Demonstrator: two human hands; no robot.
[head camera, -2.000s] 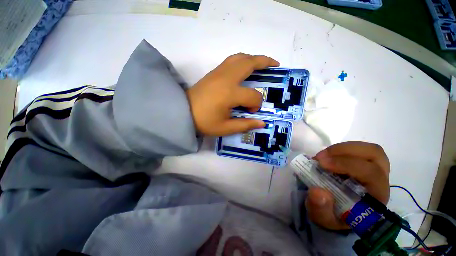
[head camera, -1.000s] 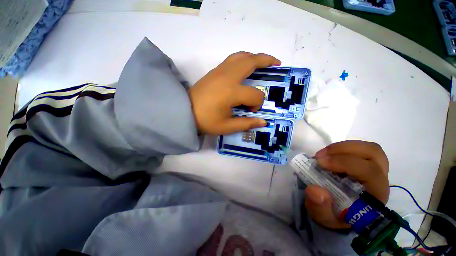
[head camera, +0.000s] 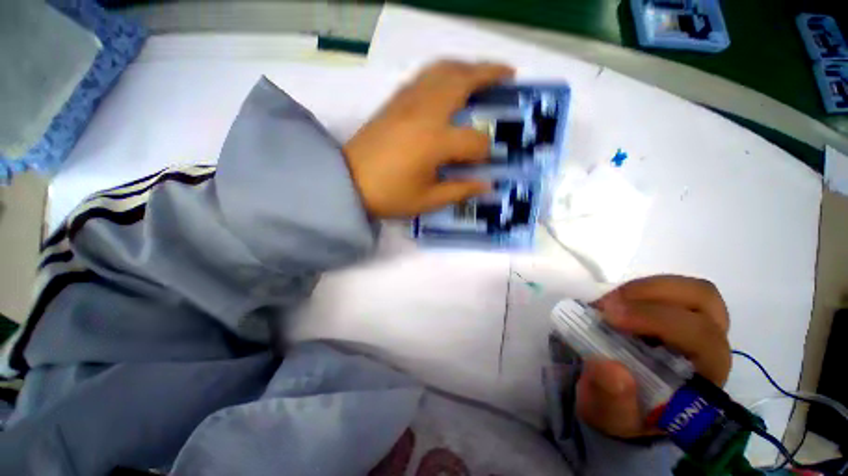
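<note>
Two light-blue housings lie side by side, blurred, with black and white areas inside: the upper housing (head camera: 549, 116) and the lower housing (head camera: 521, 218). My left hand (head camera: 423, 144) is over their left part, with fingers spread across both and gripping them; it hides their left side. My right hand (head camera: 660, 344) is shut around the glue syringe (head camera: 628, 367), which has a white label and blue band. The pale-green needle (head camera: 532, 283) points up-left, below the housings and apart from them. The dark-green adapter (head camera: 721, 446) is at the syringe's rear.
A crumpled white tissue (head camera: 604, 218) lies right of the housings, near a small blue scrap (head camera: 619, 157). A green conveyor belt (head camera: 567, 23) at the top carries more housings (head camera: 681, 23). A bag of light-blue parts (head camera: 116, 46) is top left. A thin cable (head camera: 767, 376) runs at the right.
My left hand and both housings have moved up, away from the needle tip. My right hand with the syringe has shifted slightly down. The housing on the belt shows more fully.
</note>
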